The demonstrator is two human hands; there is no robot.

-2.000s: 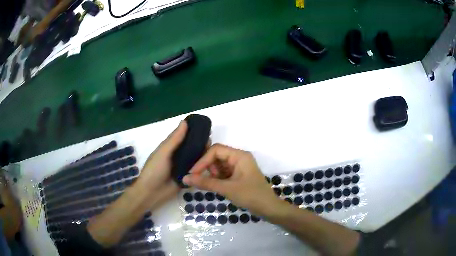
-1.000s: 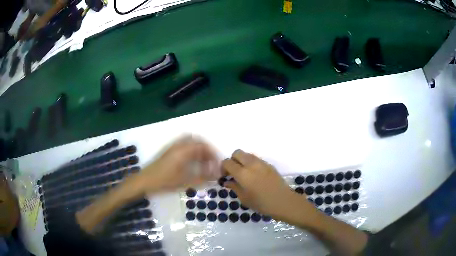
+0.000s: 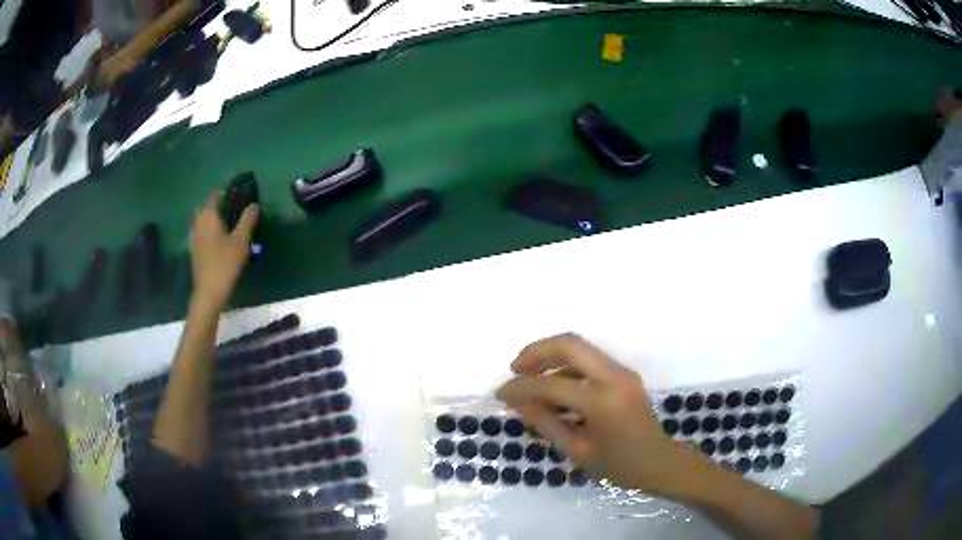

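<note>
My left hand [image 3: 224,237] is stretched over the green belt at the left, with thumb and fingers around a black device housing [image 3: 242,198]. A small bluish-white spot shows just below it. My right hand [image 3: 591,406] is over the sheet of round black pads [image 3: 728,424], its fingers bent and fingertips close together. Whether a pad is between them cannot be told. The hand hides the middle of the sheet. Several other black housings lie on the belt, one [image 3: 396,224] near its front edge.
Slanting rows of dark pads [image 3: 285,406] lie at the left of the white bench [image 3: 506,290]. A squarish black case [image 3: 858,273] is at the right. Yellow scrap [image 3: 613,46] lies on the belt. Another person's arm [image 3: 37,454] shows at the left edge, and a hand [image 3: 949,103] at the right edge.
The housing held two seconds ago left my hands, and another appeared near the belt's front edge. My left hand moved out left onto a belt housing. My right hand stayed over the sheet.
</note>
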